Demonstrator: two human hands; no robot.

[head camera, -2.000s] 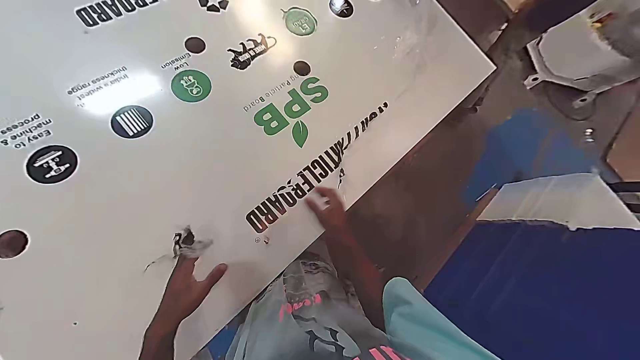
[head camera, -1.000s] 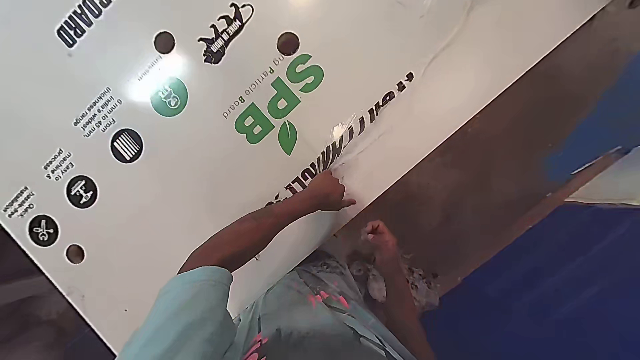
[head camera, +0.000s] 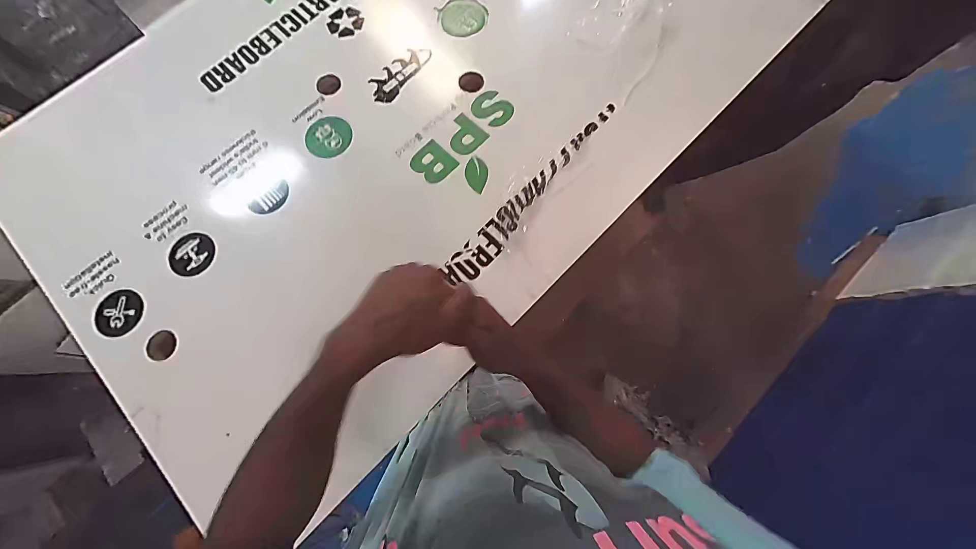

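Note:
A large white particleboard panel (head camera: 305, 320) covered by clear, partly wrinkled film (head camera: 621, 38) lies at a slant, with black and green print and several round dark holes. My left hand (head camera: 404, 309) is over its near long edge, bent at the wrist with the fingers curled. My right hand (head camera: 476, 324) meets it there, and the two overlap beside the black lettering. Blur and the overlap hide the fingertips, so whether either hand grips the film cannot be told.
Brown floor (head camera: 610, 305) shows to the right of the panel, with crumpled clear plastic (head camera: 648, 415) near my right forearm. Farther right are a dark blue surface (head camera: 854, 427) and a bright blue patch (head camera: 900, 160). Grey objects stand beyond the upper left corner.
My right hand has come from beside the panel's edge to meet my left hand. Two seconds ago the hands were well apart over the panel. The view has shifted.

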